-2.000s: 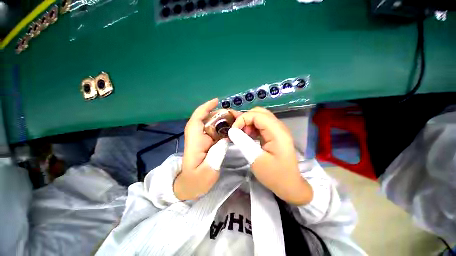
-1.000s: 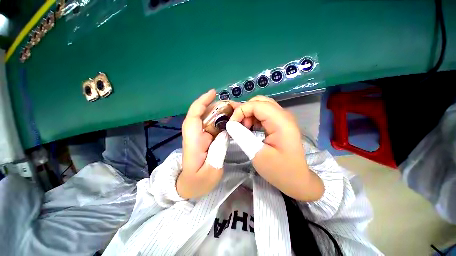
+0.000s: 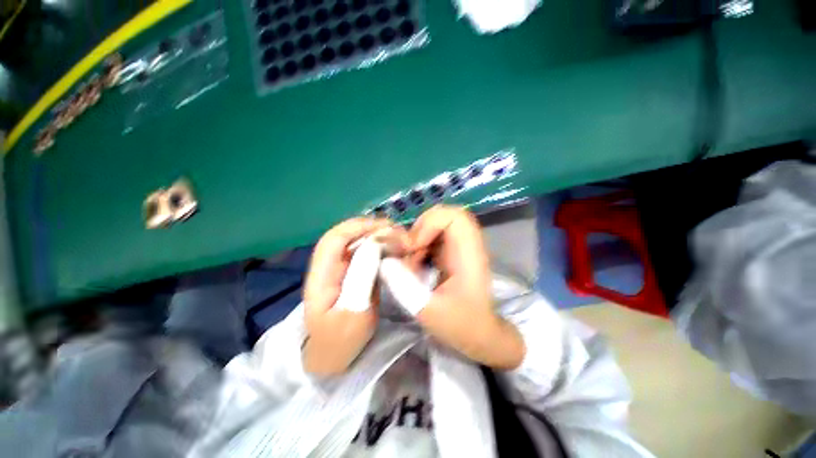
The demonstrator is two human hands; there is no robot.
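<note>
My left hand (image 3: pixel 342 291) and my right hand (image 3: pixel 456 286) are together in front of my chest, just off the bench's near edge, with white cots on both thumbs. The copper-coloured housing (image 3: pixel 387 237) is between them, mostly hidden by fingers and blurred. My left hand holds it; my right fingers press against it. The dark round part on it cannot be made out. A clear carrier strip (image 3: pixel 449 182) with several round dark parts lies at the near bench edge, just beyond my hands. Two copper-coloured housings (image 3: pixel 170 203) lie side by side on the green bench, left.
A dark sheet of round pads (image 3: pixel 335 38) and a clear film (image 3: pixel 182 76) lie farther back. More housings (image 3: pixel 76 103) line the yellow edge. A white wipe (image 3: pixel 497 11), a dark box (image 3: pixel 658 11) and its cable are at the back. A red stool (image 3: pixel 613 250) and neighbours' smocks flank me.
The camera view has shifted and blurred, showing more of the dark sheet. My thumbs have moved up over the housing, which was clearly visible with its dark centre before.
</note>
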